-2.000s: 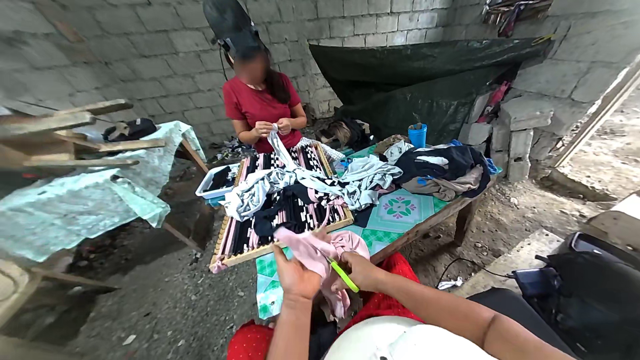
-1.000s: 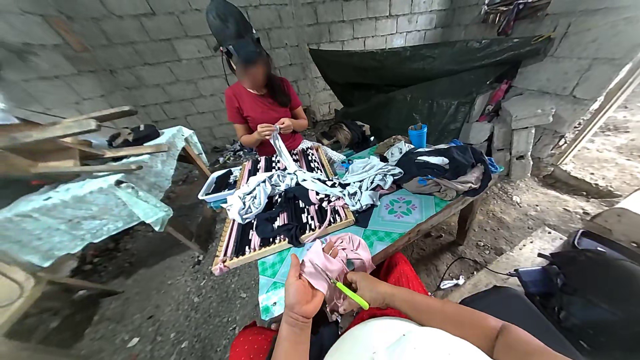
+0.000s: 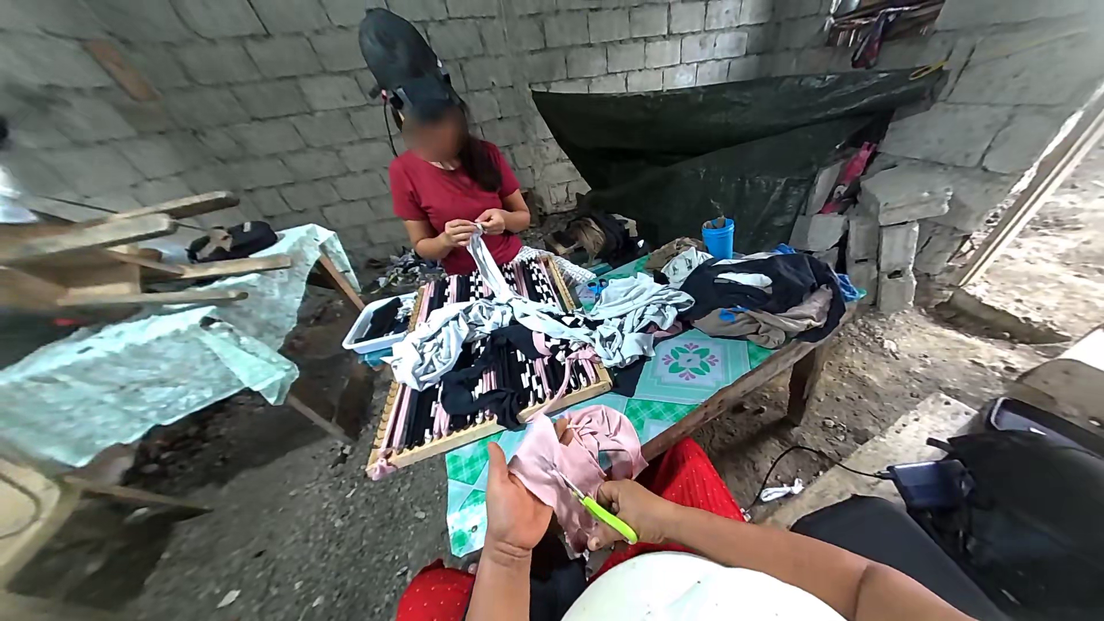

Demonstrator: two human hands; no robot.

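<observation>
Pink fabric (image 3: 595, 440) lies over my left hand (image 3: 517, 509), whose thumb stands up beside it; some of its fingers are hidden behind the cloth. My right hand (image 3: 634, 513) grips scissors with lime-green handles (image 3: 609, 519), their blades against the pink fabric. Beyond my hands, a wooden pegged loom frame (image 3: 492, 425) bears black, pink and white fabric strips. Light grey cloth (image 3: 448, 336) and black cloth (image 3: 483, 388) lie across the frame. Across the table, a person in a red shirt (image 3: 453, 203) holds a strip of the grey cloth.
The table's patterned green cover (image 3: 690, 366) shows beside the frame. Dark and tan clothes (image 3: 768, 293) and a blue cup (image 3: 718, 237) are at its far right. A white plastic tray (image 3: 366, 332) adjoins the frame's left side. A black bag (image 3: 1018, 509) lies at right.
The pink fabric, stretched toward the loom frame two seconds ago, is now bunched nearer my hands. The scissors remain in my right hand. The person opposite still holds the grey strip.
</observation>
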